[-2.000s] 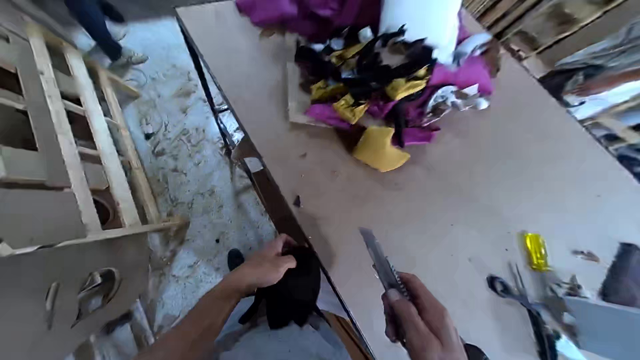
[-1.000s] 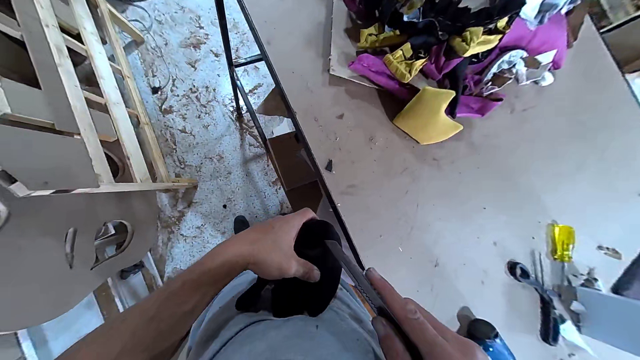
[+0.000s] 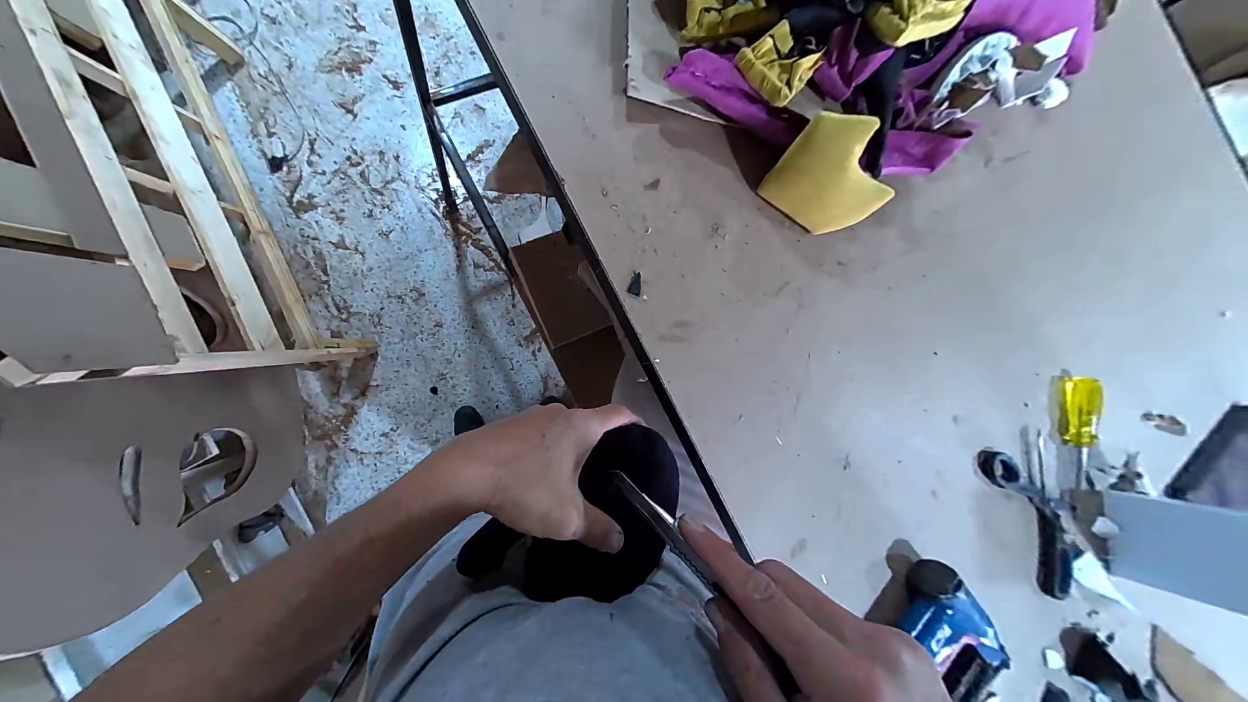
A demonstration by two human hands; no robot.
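Observation:
My left hand (image 3: 551,473) grips a black, soft-looking piece (image 3: 629,487) with a rounded end, held over my lap beside the table edge. My right hand (image 3: 809,624) holds a snap-off utility knife (image 3: 673,536), its blade tip against the upper part of the black piece. Just what the piece is made of cannot be told. The lower part of the piece rests against my grey clothing.
The table (image 3: 926,322) bears a heap of purple, black and yellow fabric scraps (image 3: 824,171), scissors (image 3: 1043,526), a yellow-handled screwdriver (image 3: 1079,414) and a blue container (image 3: 951,614). A wooden frame (image 3: 195,195) stands left; a cardboard box (image 3: 565,292) lies below the table edge.
Two seconds ago the knife was over the table, apart from the black piece; now its blade touches it. The view has shifted.

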